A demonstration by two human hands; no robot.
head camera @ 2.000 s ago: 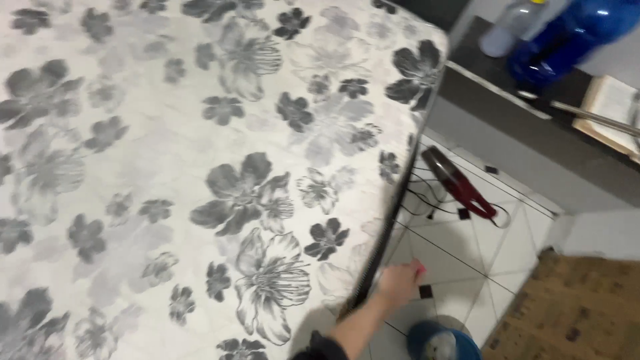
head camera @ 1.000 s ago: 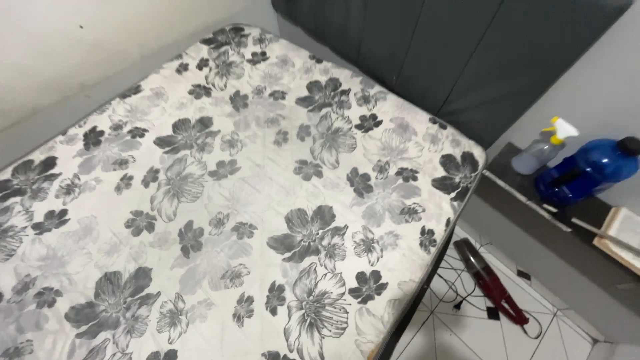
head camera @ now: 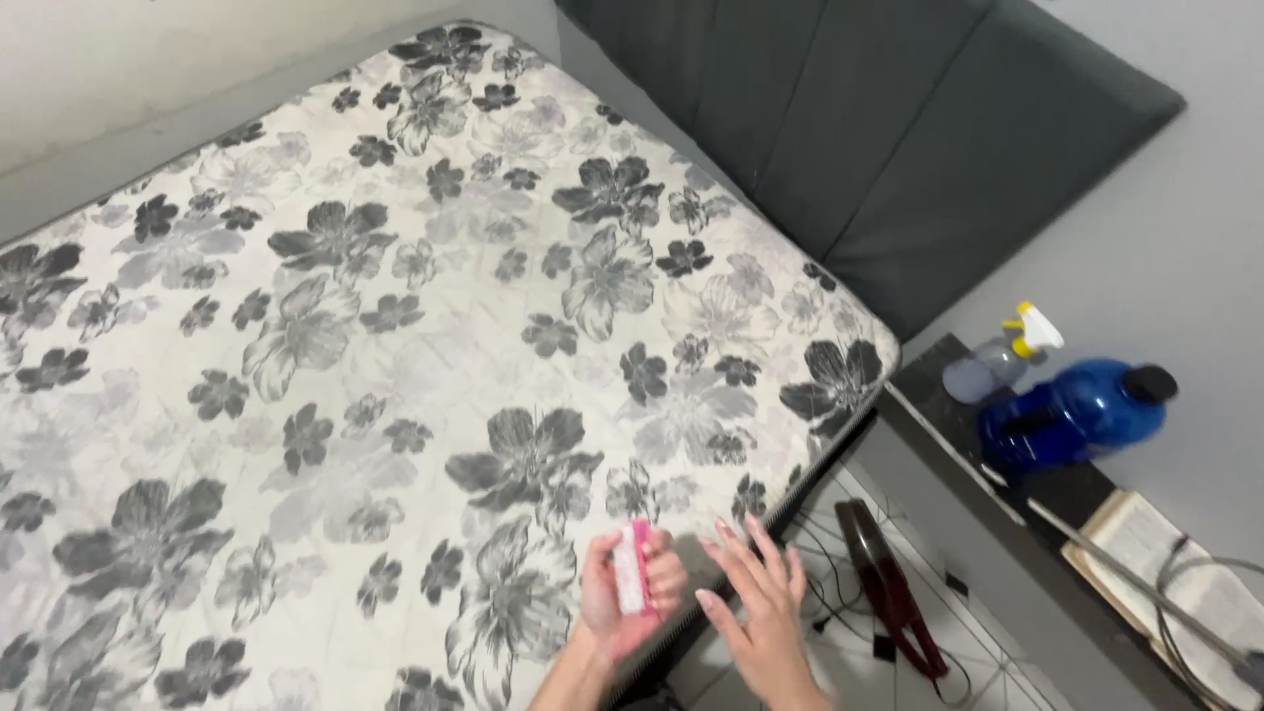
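Over the near right edge of a mattress with grey flower print (head camera: pixel 415 365), my left hand (head camera: pixel 632 592) is closed around a small pink scrubbing brush (head camera: pixel 633 568) with pale bristles turned up. Just to its right, my right hand (head camera: pixel 755 612) is raised with its fingers apart and holds nothing. The two hands are near each other but do not touch.
A dark padded headboard (head camera: pixel 839 118) stands behind the mattress. The shelf at right bears a spray bottle (head camera: pixel 987 367), a large blue bottle (head camera: pixel 1076 415) and an open book (head camera: pixel 1155 573) with a rod and cable. A dark red handheld vacuum cleaner (head camera: pixel 889 592) lies on the tiled floor.
Both hands have come into view since one second ago, the left one holding the pink brush. Two seconds ago one hand was low over the floor near a blue bucket. The view has shifted.
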